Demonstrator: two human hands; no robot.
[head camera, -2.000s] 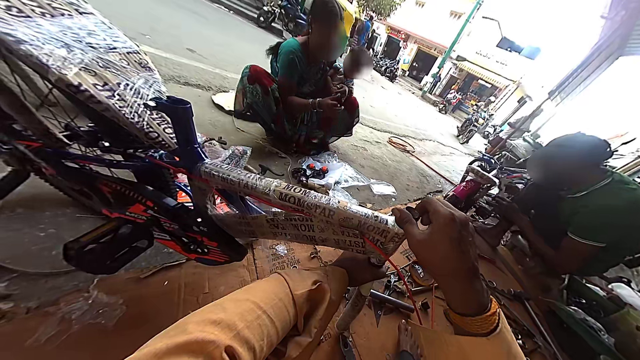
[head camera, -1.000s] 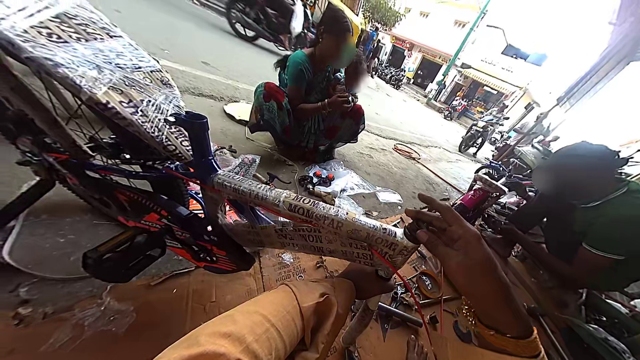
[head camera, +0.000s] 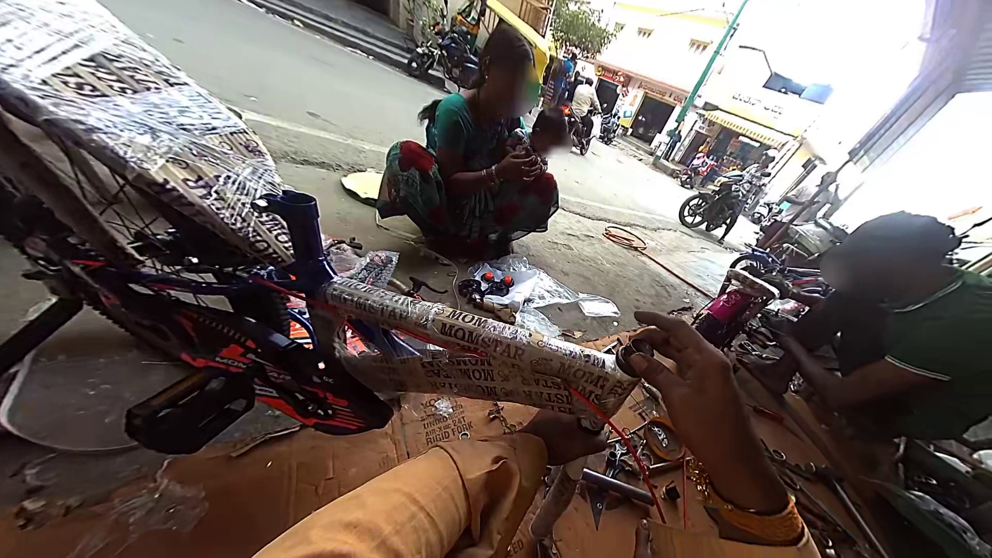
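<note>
A dark blue and red bicycle frame (head camera: 480, 349) lies across the view, its tubes covered in printed wrapping. My right hand (head camera: 697, 395) is at the frame's head tube end, thumb and forefinger on a small black round part (head camera: 635, 356), the other fingers raised. Below the tube, my left hand (head camera: 562, 438) is closed around the wrapped fork (head camera: 554, 496) near its top; its fingers are partly hidden. A red cable (head camera: 620, 434) hangs down from the frame between my hands. A black pedal (head camera: 190, 411) juts out at the left.
Loose tools and metal parts (head camera: 620, 484) lie on flattened cardboard (head camera: 310, 480). Beyond the frame are plastic bags (head camera: 546, 291) with parts. A person with a child (head camera: 473, 178) squats by the road; another person (head camera: 907, 341) sits at the right beside bicycles. A wrapped wheel (head camera: 147, 116) rises at left.
My right hand's fingers have lifted and spread from their earlier curl around the head tube end, leaving the black round part visible. My left hand stays below the tube.
</note>
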